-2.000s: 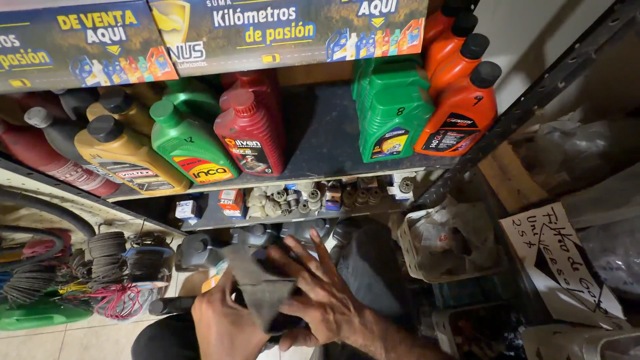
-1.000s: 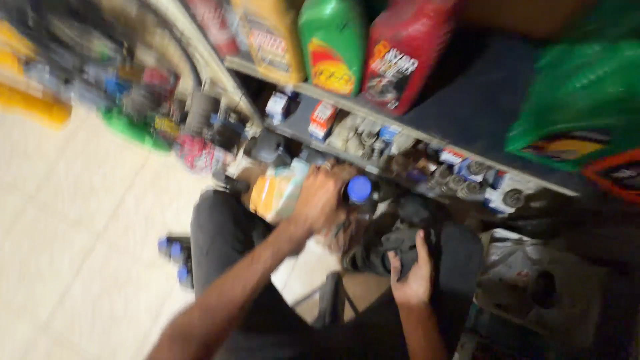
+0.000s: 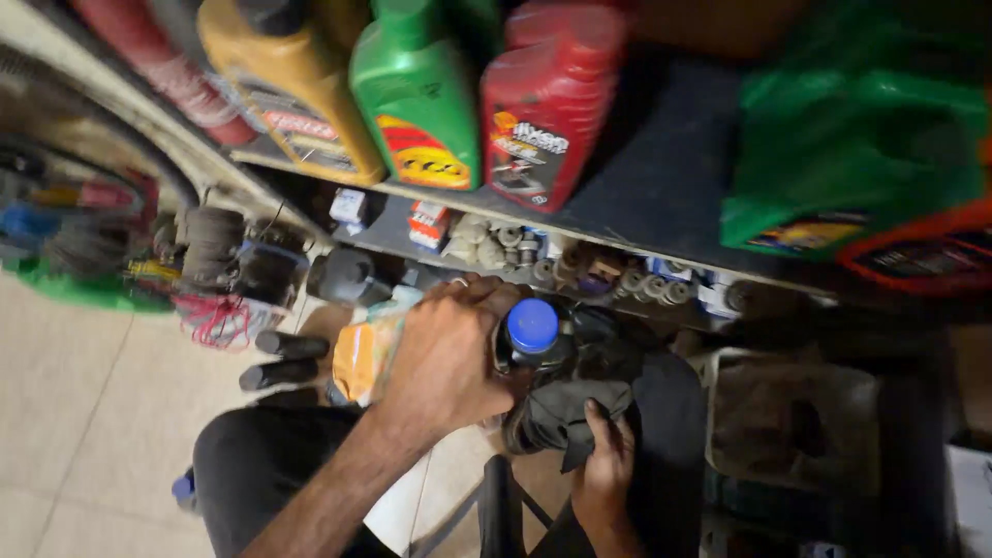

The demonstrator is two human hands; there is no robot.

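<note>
A dark bottle with a blue cap stands out at the middle of the head view. My left hand reaches in from the lower left and curls around its side; the hand hides much of the bottle body. At the lower right, my right hand holds a dark grey, folded, cloth-like piece with thumb and fingers, over my knee. What lies beneath that piece is dark and blurred. An orange and pale packet lies just left of my left wrist.
Above is a shelf edge with gold, green and red oil bottles. Small metal parts and boxes fill the lower shelf. Wire coils lie left, a pale plastic bin right.
Two seconds ago both hands were together at the dark grey piece; now my left hand is at the blue-capped bottle and only my right stays on the piece. The view has turned and moved closer.
</note>
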